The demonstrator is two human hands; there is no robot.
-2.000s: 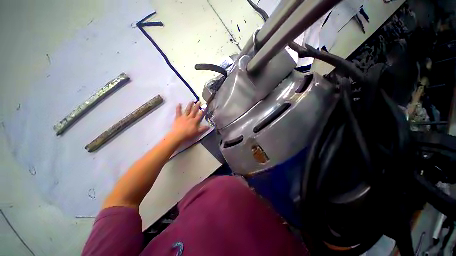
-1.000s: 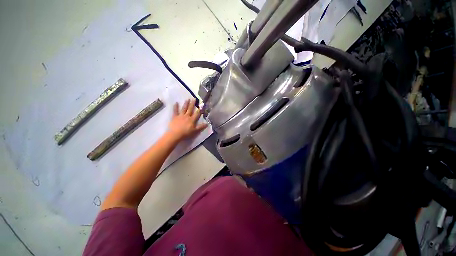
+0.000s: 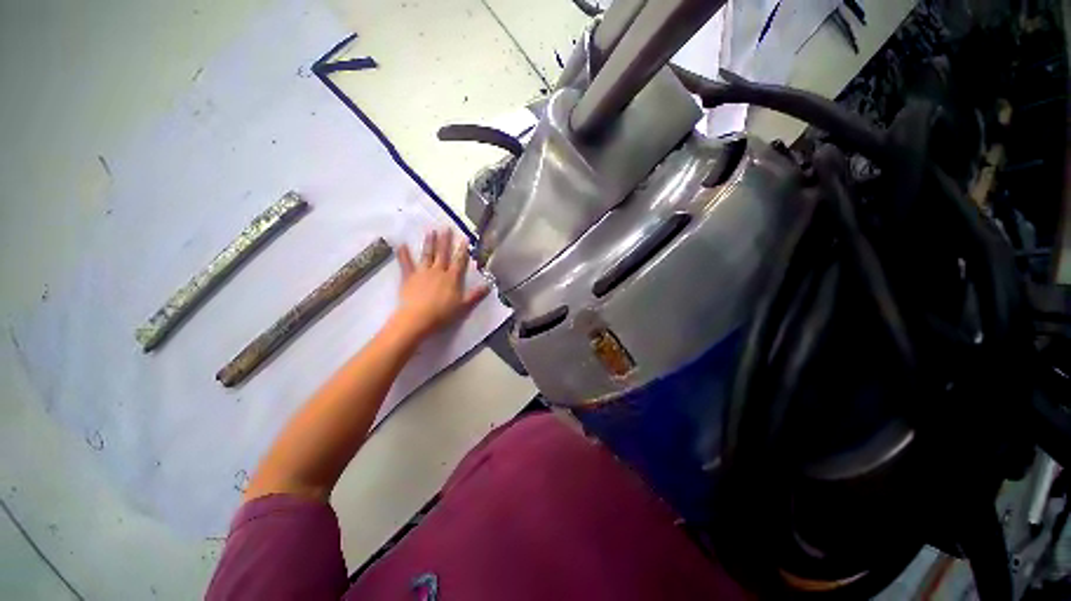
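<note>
The straight knife cutting machine [image 3: 658,258], silver above and blue below, fills the centre right. Its blade is hidden behind the motor. The white paper marker [image 3: 176,411] lies on the ply stack, whose thin dark edge shows along two sides. My left hand [image 3: 432,285] is bare and flat on the paper beside the machine, fingers spread, holding nothing. A speckled silver-green metal bar [image 3: 223,270] and a rusty brown bar [image 3: 303,313] lie side by side on the paper. My right hand is not visible.
The off-white table [image 3: 452,417] shows around the paper. Silver support rods [image 3: 646,65] rise from the machine. Thick black cable [image 3: 810,112] hangs over the motor. Paper and dark strips [image 3: 840,29] lie at the top right. The dark floor at right is littered with scraps.
The machine's silver body has shifted slightly relative to the paper. My left hand stays flat on the paper close to it. The bars appear slightly lower in view.
</note>
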